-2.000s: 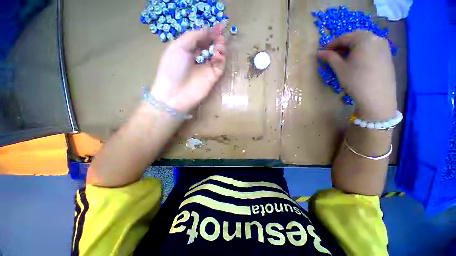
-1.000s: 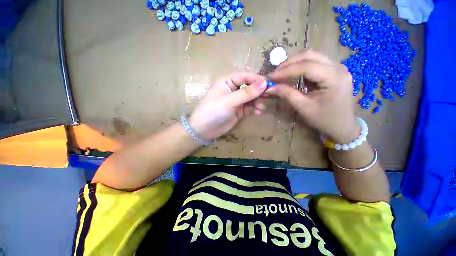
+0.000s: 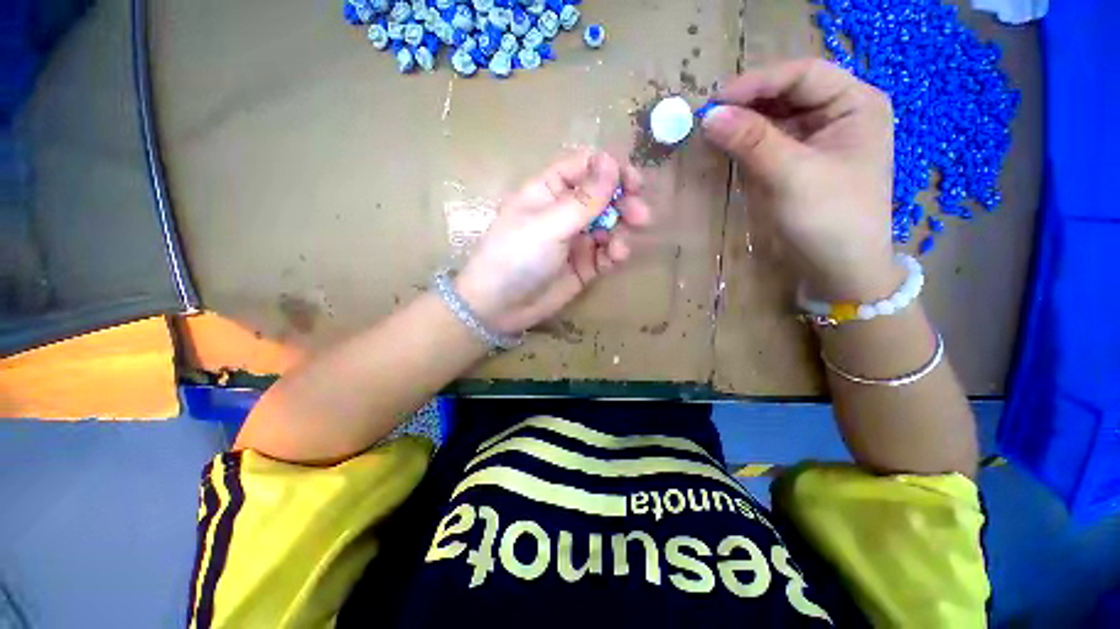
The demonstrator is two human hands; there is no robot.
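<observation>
My right hand (image 3: pixel 805 172) pinches a small blue piece (image 3: pixel 709 112) between thumb and forefinger, just right of the round white spot (image 3: pixel 671 121). My left hand (image 3: pixel 540 246) is lower and to the left, palm partly up, with a small blue and whitish piece (image 3: pixel 604 219) in its curled fingers. The fingers hide part of what it holds. A pile of pale and blue assembled pieces (image 3: pixel 473 31) lies at the upper left, with one piece (image 3: pixel 595 36) apart on its right. A pile of all-blue pieces (image 3: pixel 946 111) lies at the upper right, partly behind my right hand.
Brown cardboard (image 3: pixel 307 184) with dark stains covers the table. A dark sheet with a metal edge (image 3: pixel 166 184) and an orange panel (image 3: pixel 92 369) are at the left. A blue crate (image 3: pixel 1081 270) stands at the right. A white crumpled thing (image 3: pixel 1013 9) is at the top right.
Both hands were together at a blue piece one second ago. They are now apart: my right hand has moved up beside the white spot with a blue piece, my left has stayed lower left.
</observation>
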